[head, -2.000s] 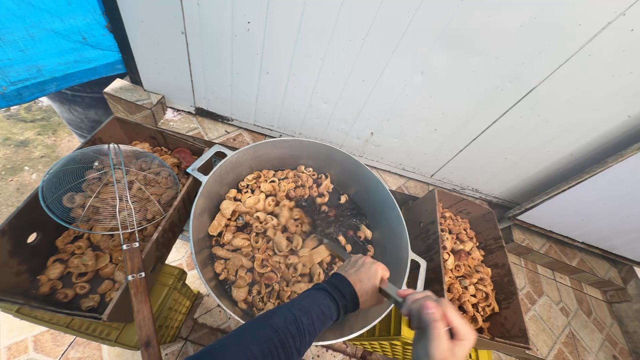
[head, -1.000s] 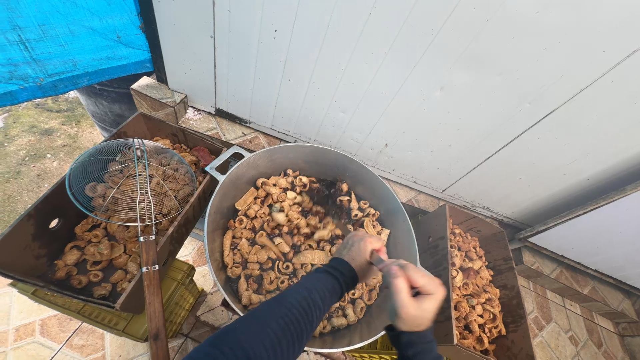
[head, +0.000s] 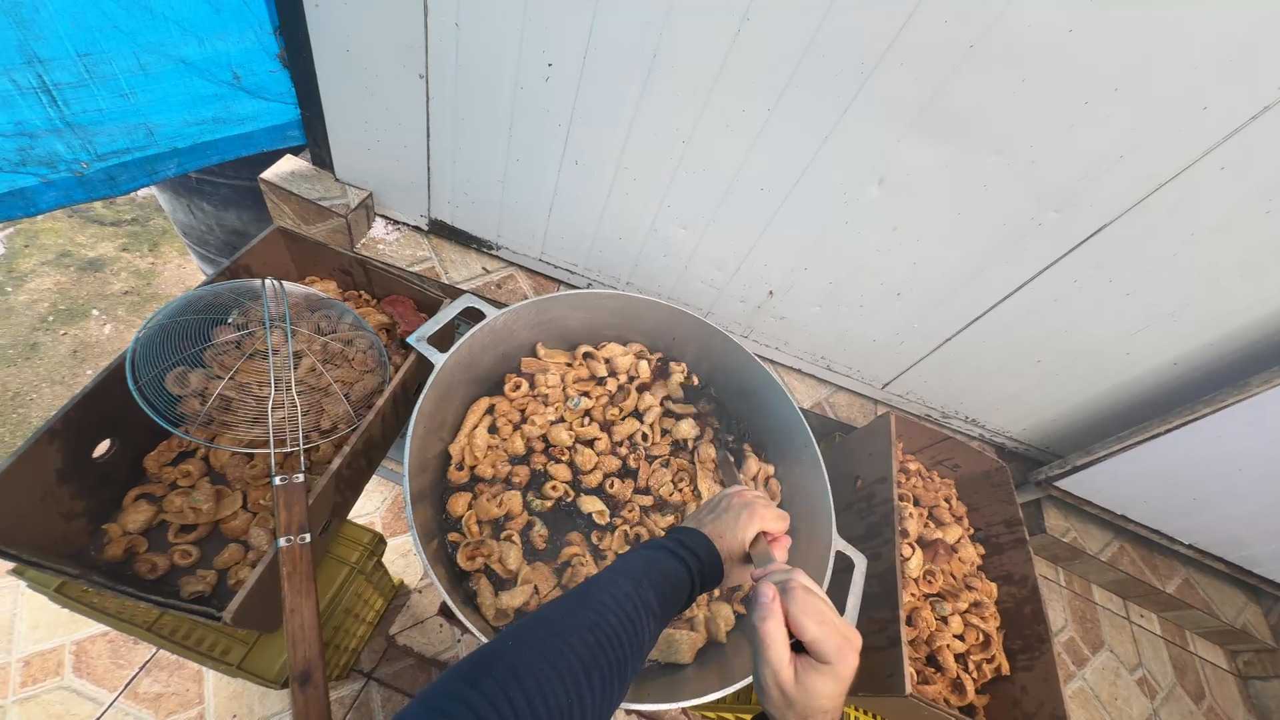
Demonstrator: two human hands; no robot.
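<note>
A large metal pot holds many curled, browned fried pieces, probably pork rinds, in dark liquid. Over its right side, my left hand grips the metal handle of a utensil, whose lower end is hidden among the pieces. My right hand is closed on the same handle nearer to me, by the pot's right rim. On the left, a round wire skimmer with a wooden handle rests across a brown box of fried pieces.
Another brown box of fried pieces stands right of the pot. A yellow plastic crate is under the left box. Behind are a white panel wall, a tiled block, a dark barrel and a blue tarp.
The utensil and both hands have shifted within the pot's right side. Pieces inside have been spread about, with dark liquid now showing near the middle and lower left.
</note>
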